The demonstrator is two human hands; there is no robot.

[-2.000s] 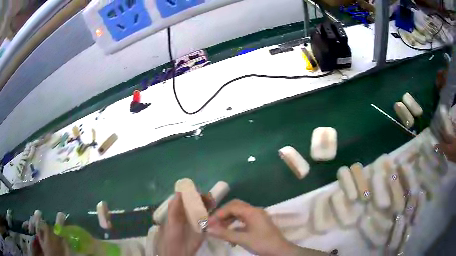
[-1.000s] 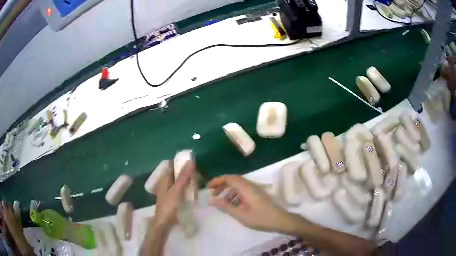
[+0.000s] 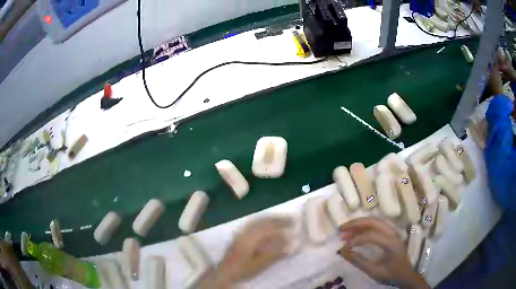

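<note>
My left hand (image 3: 254, 245) is blurred over the white bench, left of my right hand; whether it holds anything cannot be told. My right hand (image 3: 376, 248) has curled fingers beside the housing pile; any small thing at its fingertips is too small to tell. Off-white device housings (image 3: 387, 193) lie heaped on the bench at right, several with a small round dark-and-white mark near one end. More housings (image 3: 193, 211) lie spaced out on the belt. A sheet with dark round dots (image 3: 330, 284) shows partly at the bottom edge.
The green conveyor belt (image 3: 317, 141) runs between bench and white shelf (image 3: 226, 84). A wider off-white piece (image 3: 270, 157) and a white strip (image 3: 370, 127) lie on it. A green bottle (image 3: 62, 264) lies at left. A grey post (image 3: 481, 73) and blue sleeve (image 3: 499, 152) are at right.
My left hand has moved right, away from the housing it was at, which now lies on the belt. My right hand has moved right, next to the pile. The camera view has shifted.
</note>
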